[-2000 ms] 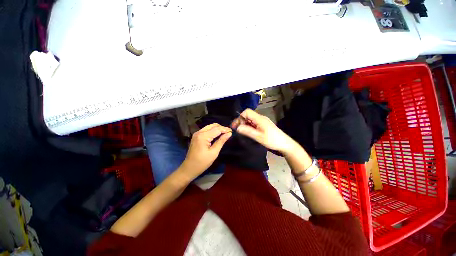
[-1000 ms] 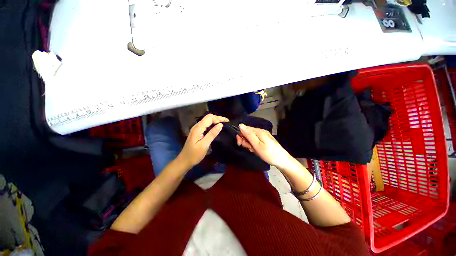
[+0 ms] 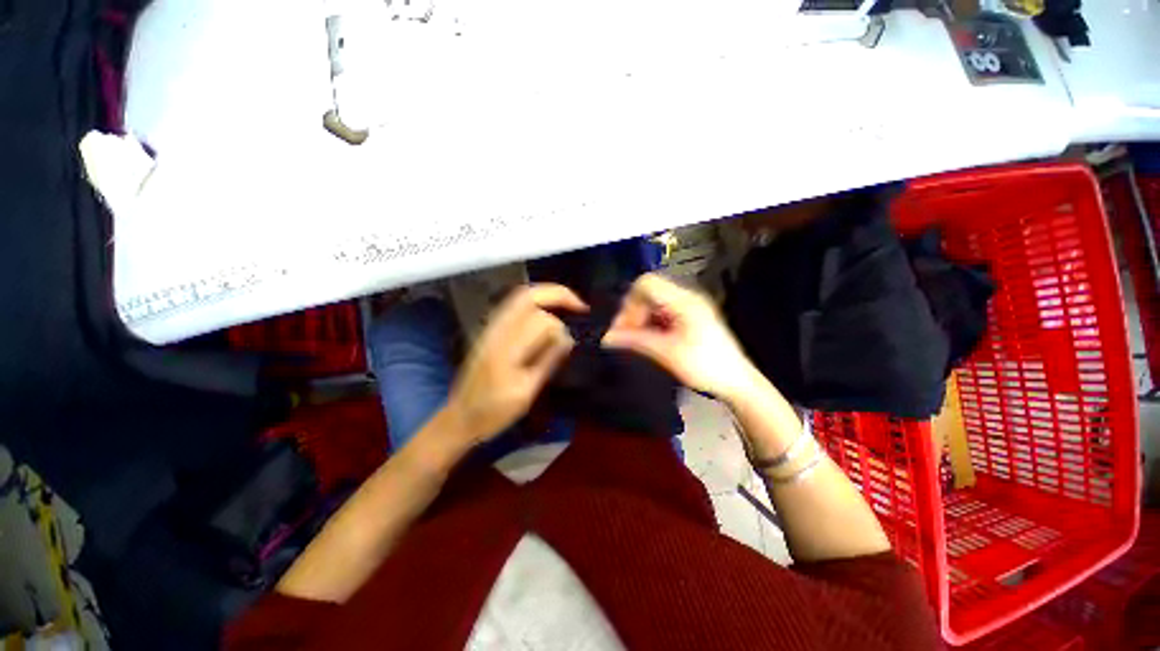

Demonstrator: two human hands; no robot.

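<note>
A black fabric piece (image 3: 623, 388) lies bunched in the lap, below the table's front edge. My left hand (image 3: 515, 363) is blurred above its left side, with thumb and fingers curled and apart; dark cloth shows behind the fingertips. My right hand (image 3: 674, 333) is above its right side, with thumb and forefinger tips together. Whether either hand pinches the cloth or something thin cannot be made out. The two hands do not touch.
The white table (image 3: 573, 140) spans the front, with a printed ruler along its edge and a hooked metal part (image 3: 344, 127) over it. A red plastic basket (image 3: 1119, 382) stands at the right, black pieces (image 3: 865, 318) over its near edge. Dark fabric (image 3: 51, 254) hangs at the left.
A second ago both hands held the dark cloth edge close together. Now the fingertips are a little apart, the left hand is blurred by motion, and the right hand is turned and slightly raised.
</note>
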